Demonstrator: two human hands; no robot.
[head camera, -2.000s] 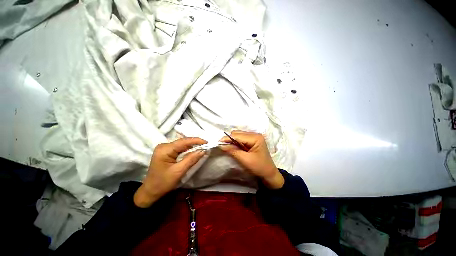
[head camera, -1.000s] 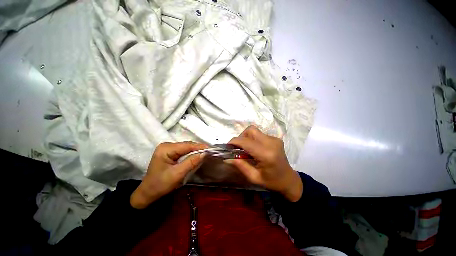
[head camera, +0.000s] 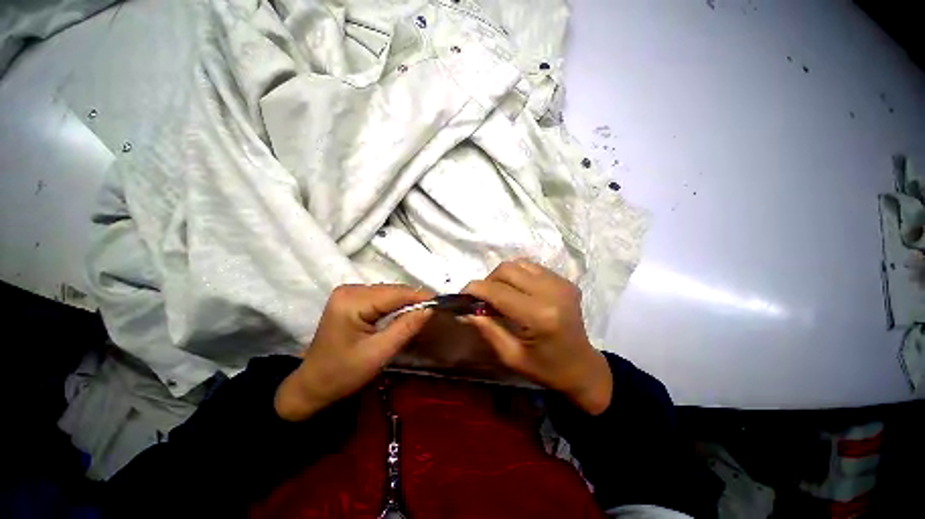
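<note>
A large off-white garment (head camera: 335, 152) with small dark snap fasteners lies bunched on the table in front of me. My left hand (head camera: 355, 340) pinches a narrow edge of it between thumb and fingers. My right hand (head camera: 532, 319) holds small thread snips (head camera: 463, 304) with dark blades and a bit of red on the handle. The blades lie at the pinched edge, between both hands. The fingers of my right hand hide most of the handle. I cannot tell whether the right fingers also grip cloth.
The glossy white table (head camera: 751, 203) has a curved front edge and scattered dark specks. Another pale garment (head camera: 903, 258) lies at the far right, and more pale cloth (head camera: 46, 20) at the top left. Pale cloth (head camera: 127, 416) also shows below the table at the left.
The snips, earlier angled up with a dark tip showing, now lie level along the pinched edge. My right hand has turned and shifted slightly right. The garment has shifted slightly right in view.
</note>
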